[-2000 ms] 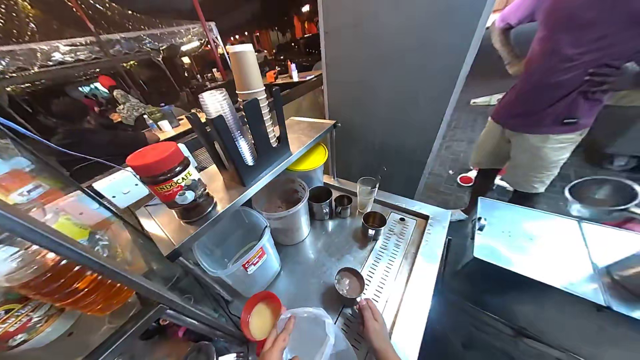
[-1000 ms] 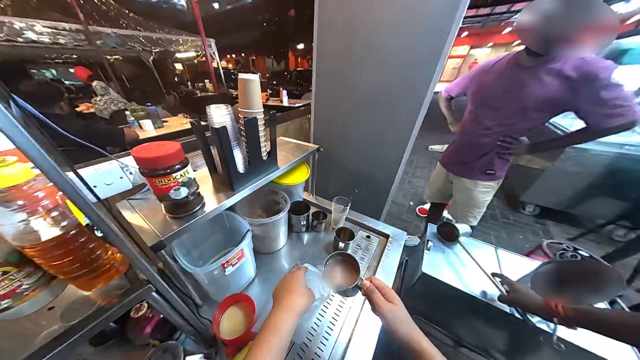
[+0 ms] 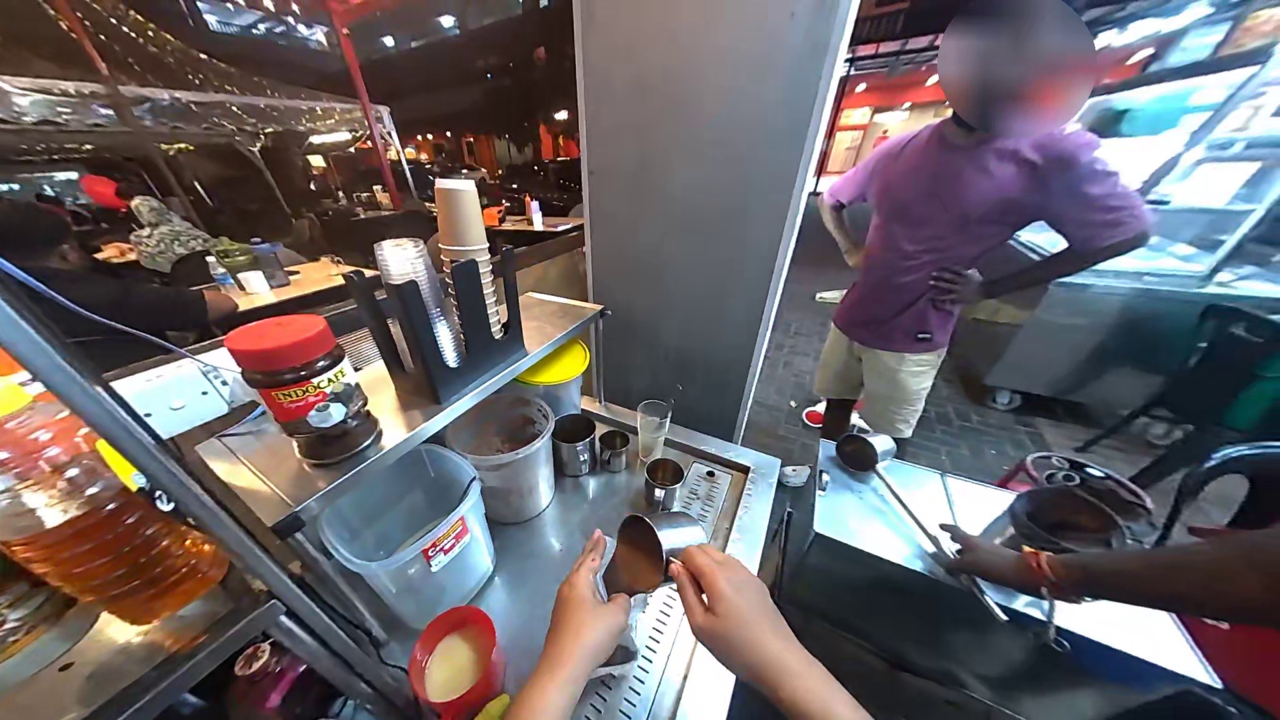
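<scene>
My right hand (image 3: 725, 600) grips the handle of a stainless steel cup (image 3: 675, 535), which is tilted to the left with brown liquid at its mouth. Against that mouth, my left hand (image 3: 590, 610) holds a clear plastic bag (image 3: 625, 640), partly hidden by the fingers and the cup. A red container (image 3: 415, 660) of pale yellow liquid stands left of my left hand. Beyond the held cup are a small steel cup (image 3: 664, 484), two more steel cups (image 3: 574, 445) and a drinking glass (image 3: 654, 428).
A perforated drain strip (image 3: 665, 650) runs along the steel counter. Plastic tubs (image 3: 410, 530) stand under a shelf holding an instant coffee jar (image 3: 305, 390) and stacked cups (image 3: 463, 235). A person (image 3: 920, 240) stands beyond; at right, another person's hand (image 3: 965, 550) holds a long-handled ladle (image 3: 866, 452).
My right hand has tipped the steel cup, held more level a second ago, toward the bag in my left hand. Two seconds ago, my hands were lower and farther apart.
</scene>
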